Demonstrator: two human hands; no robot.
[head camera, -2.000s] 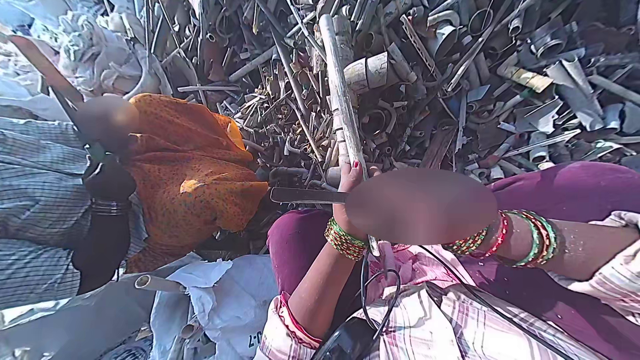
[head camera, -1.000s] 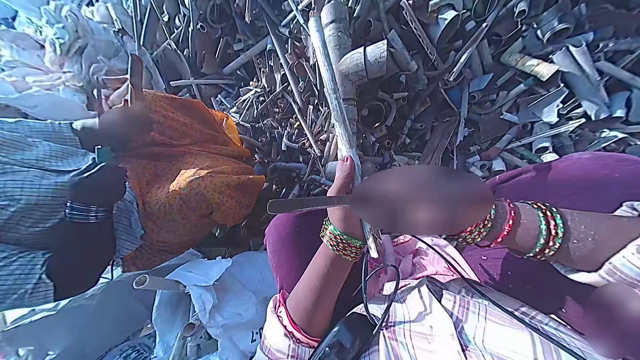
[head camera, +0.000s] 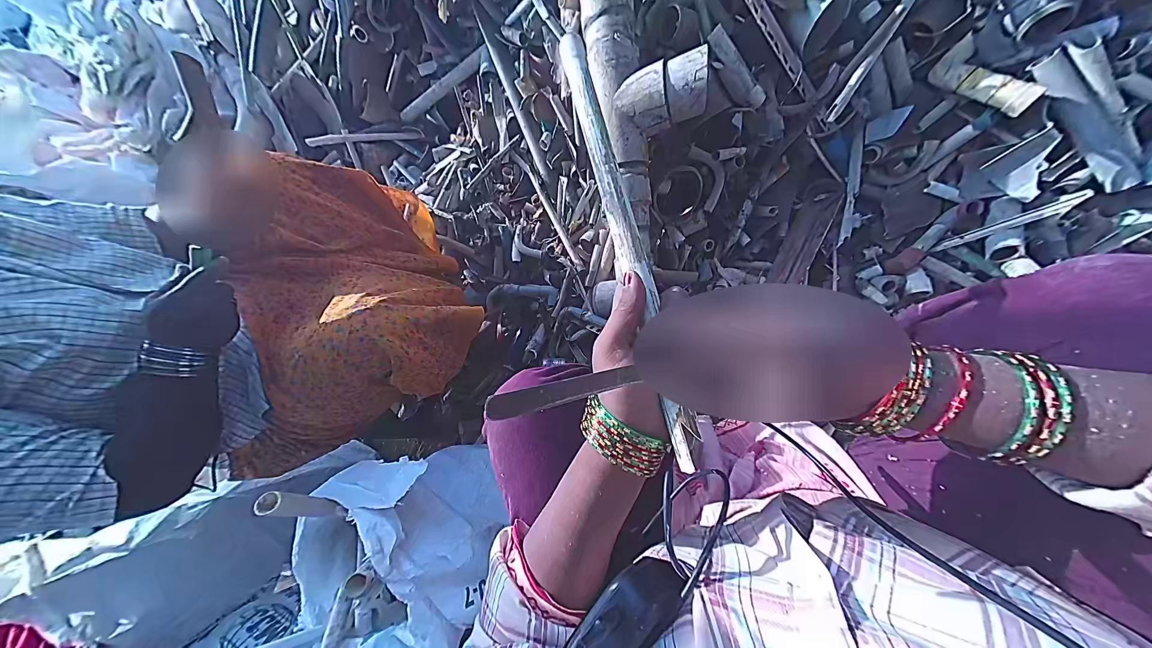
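Note:
My left hand (head camera: 630, 351), its wrist in green and gold bangles, is closed around a long, whitish, dirty plastic pipe or strip (head camera: 598, 153). This piece slants up and away over the scrap heap, and its split lower end (head camera: 682, 436) shows below the hand near my lap. A blur covers my right hand (head camera: 774, 351), which lies against the piece from the right. From the blur a flat dark metal blade (head camera: 558, 393) runs left across my left palm, its rounded tip above my purple-clothed knee. The blade's handle and my right fingers are hidden.
A heap of broken plastic pipes (head camera: 900, 180) spreads ahead, with a thick pipe elbow (head camera: 666, 90) beside the held piece. At left sits another person in orange cloth (head camera: 360, 315), a dark-gloved hand (head camera: 191, 310) near them. White sacks (head camera: 432, 504) lie below; a black cable (head camera: 900, 531) crosses my lap.
The blade has shifted a little toward my lap, with my right hand moving slightly the same way. At left, the flat piece by the other person has swung from slanting to more upright.

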